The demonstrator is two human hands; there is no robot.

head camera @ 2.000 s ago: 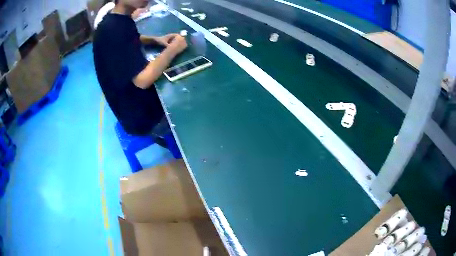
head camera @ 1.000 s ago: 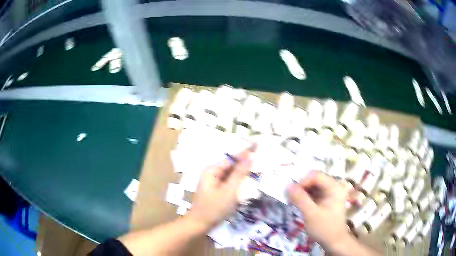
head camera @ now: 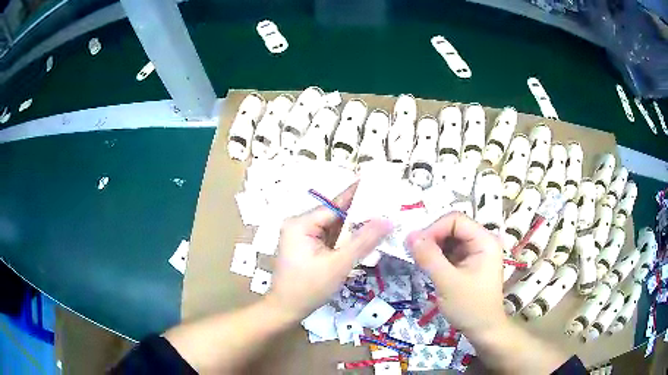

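Note:
My left hand [head camera: 311, 256] holds a white square piece [head camera: 373, 194] between thumb and fingers, over the heap. A blue and red wire [head camera: 327, 204] sticks out beside its fingers. My right hand [head camera: 465, 275] is just to the right, thumb and forefinger pinched at the edge of a white piece [head camera: 399, 247]; overlap hides how the pieces join. Below lies a heap of white squares with red and blue wires [head camera: 395, 315]. Bright white squares [head camera: 278, 183] lie behind my left hand. Cream housings [head camera: 348, 132] stand in rows behind and to the right.
The brown cardboard sheet [head camera: 209, 249] lies on the green bench [head camera: 88, 242]. A metal post [head camera: 167, 55] rises at its back left corner. Flat white plates [head camera: 450, 57] lie on the green belt beyond. More wired pieces [head camera: 657, 278] lie at the right edge. A blue stool [head camera: 29, 311] shows lower left.
The view has swung from the neighbouring worker and carton to the cardboard, and both my hands have come in. Since one second ago the hands stay close together over the heap; the view has tilted down slightly.

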